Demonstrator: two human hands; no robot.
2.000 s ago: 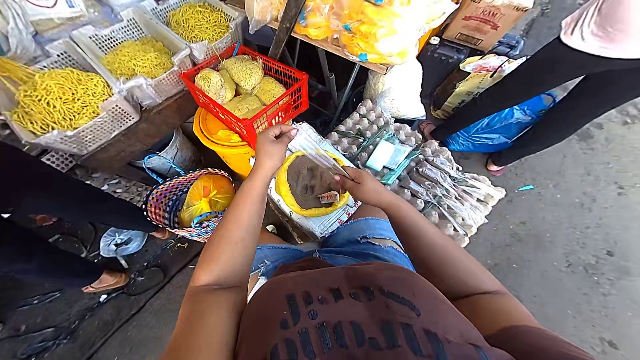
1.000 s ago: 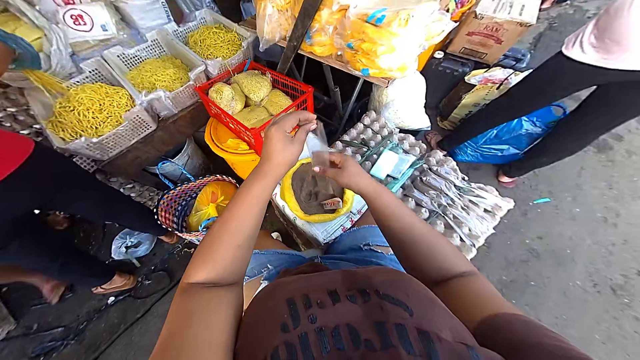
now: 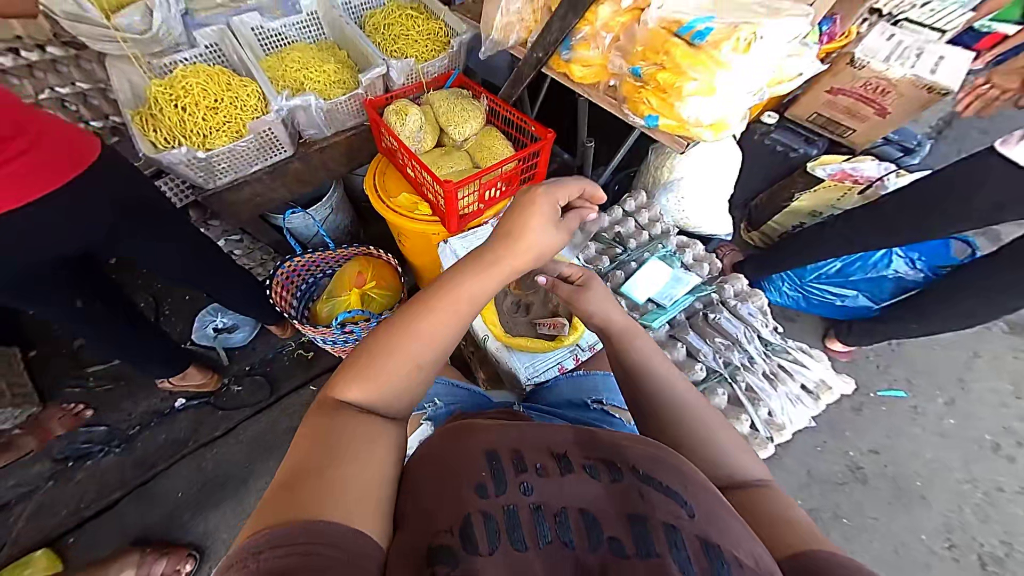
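A small clear plastic bag [image 3: 588,232] stretches between my hands. Its top is pinched in my left hand [image 3: 548,212], which is raised by the corner of the red crate. Lower down, the fingers of my right hand [image 3: 578,292] grip the bag's lower part, whose contents are hard to see. Just below my hands is a yellow-rimmed container [image 3: 524,342] holding grey-brown powder [image 3: 518,310] with a small printed paper [image 3: 552,326] on it. The container rests on a white printed sack [image 3: 532,368] in front of my knees.
A red plastic crate [image 3: 460,192] with bagged noodles sits on a yellow bucket [image 3: 408,232]. Stacked egg trays [image 3: 744,360] stand at right, a woven basket [image 3: 300,276] at left. White crates of yellow noodles [image 3: 232,156] are behind. People stand on both sides, near a blue bag [image 3: 848,280].
My left hand has risen from above the container towards the crate's corner, with the bag's top in it. My right hand stays lower. A person in red has come further into view at left.
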